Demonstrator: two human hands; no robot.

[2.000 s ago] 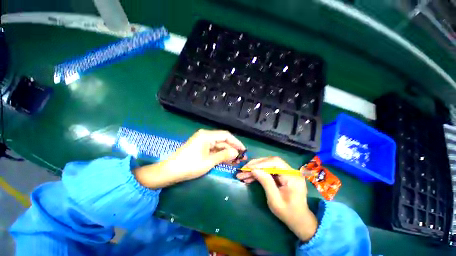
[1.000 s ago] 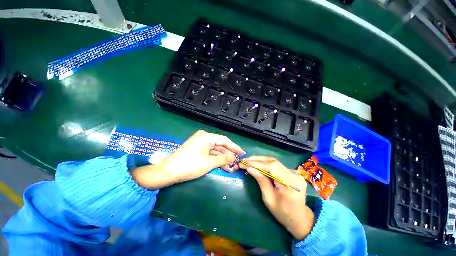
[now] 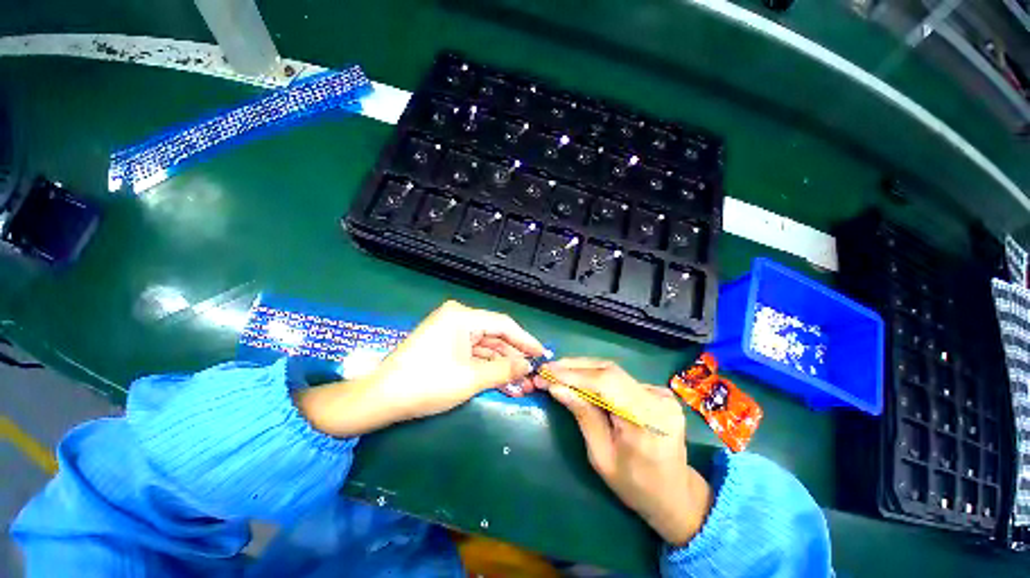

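My left hand (image 3: 457, 359) pinches a small dark component (image 3: 535, 366) between its fingertips, over the blue die-cut adhesive sheet (image 3: 311, 330) lying on the green bench. My right hand (image 3: 633, 435) holds a slim yellow tool (image 3: 599, 401), probably fine tweezers. Its tip is at the component, where the fingertips of both hands come together. The fingers partly hide the component and the tool tip, so I cannot tell whether they touch. Part of the sheet is hidden under my left hand.
A stacked black blister tray (image 3: 531, 192) lies ahead. A blue bin (image 3: 802, 339) with small white pieces and an orange packet (image 3: 718, 404) lie right of my hands. A second tray stack (image 3: 943, 384) is far right. Another blue sheet (image 3: 243, 127) and a black device (image 3: 51, 220) lie left.
Since two seconds ago, the yellow tool has tilted, its tip moving from the sheet up to the component in my left fingers. Over the last second the hands barely moved.
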